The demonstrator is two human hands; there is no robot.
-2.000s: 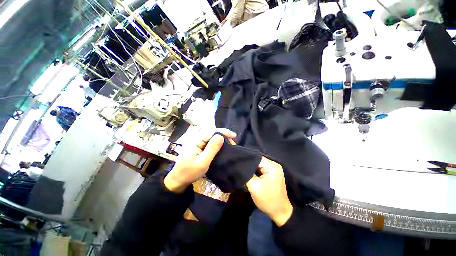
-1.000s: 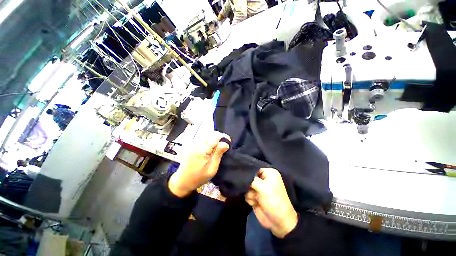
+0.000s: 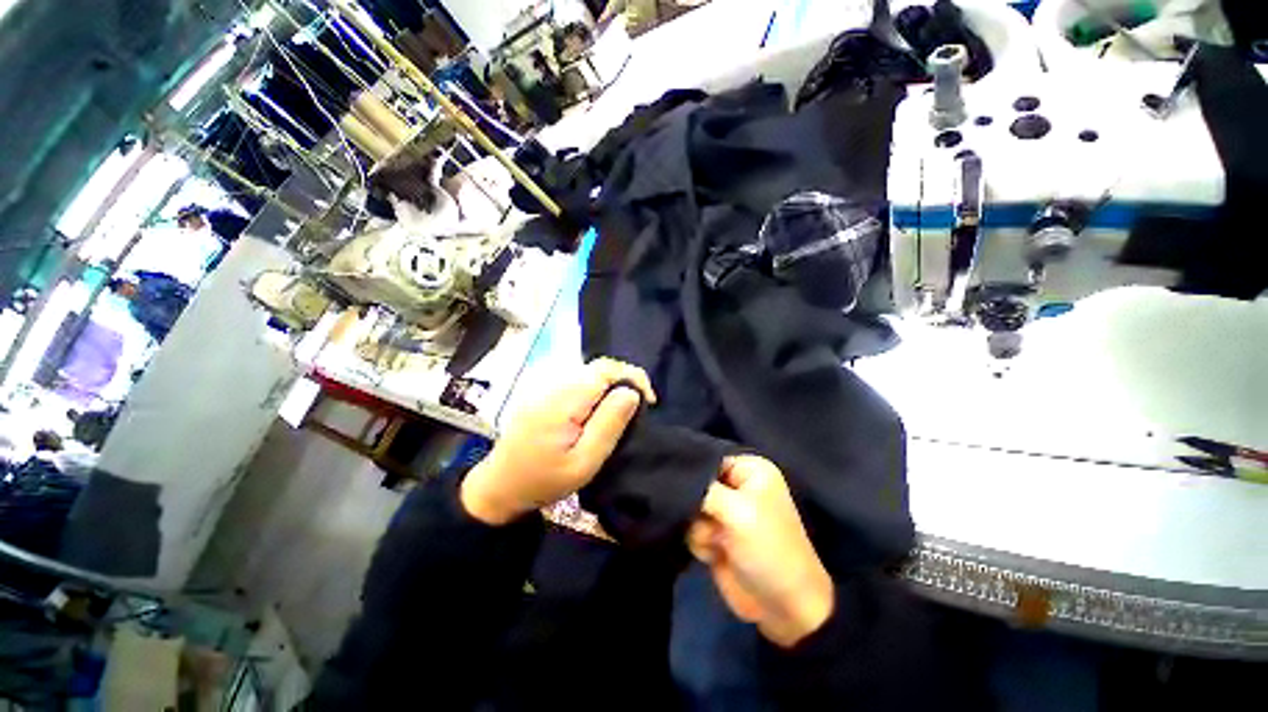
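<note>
A large dark garment (image 3: 779, 348) lies in folds left of the sewing machine and hangs over the table's front edge. A blue-and-white checked patch (image 3: 823, 248) shows on it. My left hand (image 3: 561, 442) pinches the left end of a garment edge (image 3: 661, 473), thumb on top. My right hand (image 3: 758, 543) pinches the right end of the same edge, and the dark cloth spans between them. Some right fingertips are hidden by the cloth.
The white machine head (image 3: 1057, 167) stands on the right with a black strip (image 3: 1207, 181) over it. A tool with dark tips (image 3: 1224, 456) lies at the right. A tape measure (image 3: 1099, 607) runs along the front edge. Another machine (image 3: 424, 264) stands at the left.
The view has shifted slightly, so the machine and garment sit a little higher. The cloth between my hands shows more fully than one second ago. Both hands still hold it.
</note>
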